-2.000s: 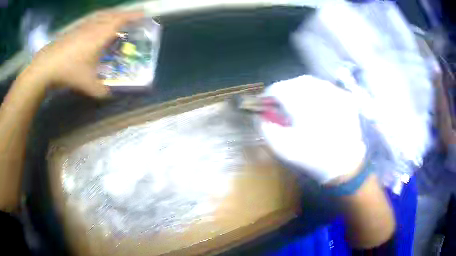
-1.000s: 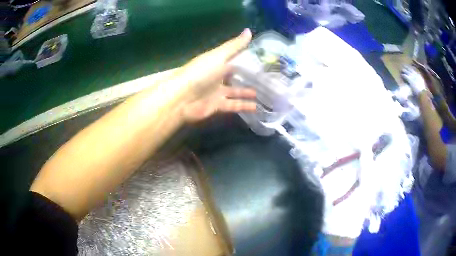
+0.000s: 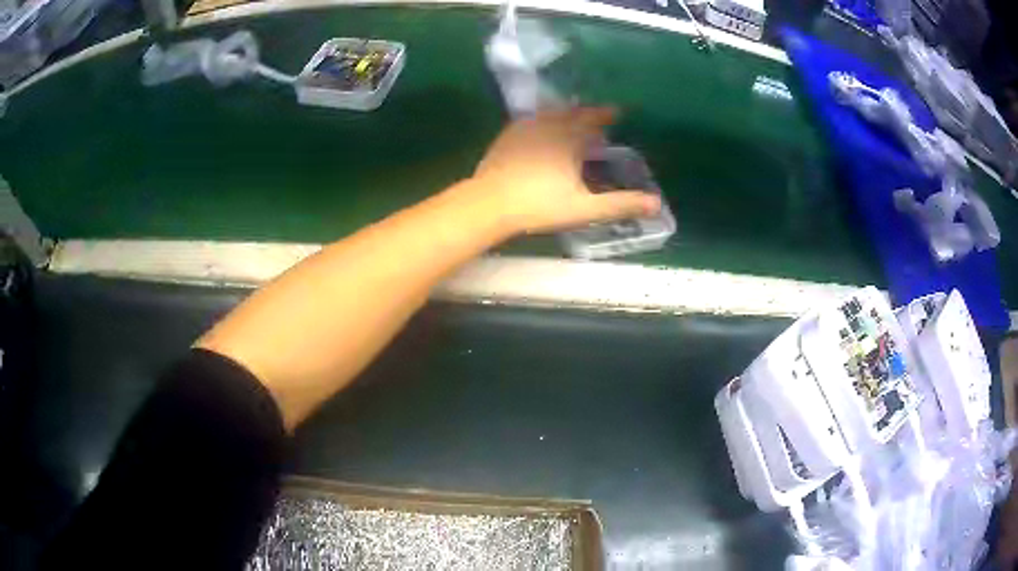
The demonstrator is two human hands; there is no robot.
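Note:
My bare left hand [image 3: 547,178] reaches over the green belt [image 3: 447,134], blurred, with fingers spread at a white power strip housing [image 3: 625,236]. The fingers cover part of the housing; whether they grip it cannot be told. A clear bag with cord [image 3: 522,56] lies just behind the hand. My right hand is not in view, and no cutters show. A cardboard box [image 3: 588,541] of thin silvery wire pieces [image 3: 413,538] is at the bottom edge, partly hidden by my left sleeve.
Another open housing [image 3: 351,76] lies on the belt at upper left with its bagged cord. White units [image 3: 820,390] stand on edge at right, bags and cords hanging below. A pale raised edge [image 3: 670,288] divides belt from dark bench. Blue sheeting [image 3: 860,167] is at upper right.
The gloved right hand has left the picture. The left hand has moved from the stack to a housing on the belt. The view has shifted, showing more belt and the standing units.

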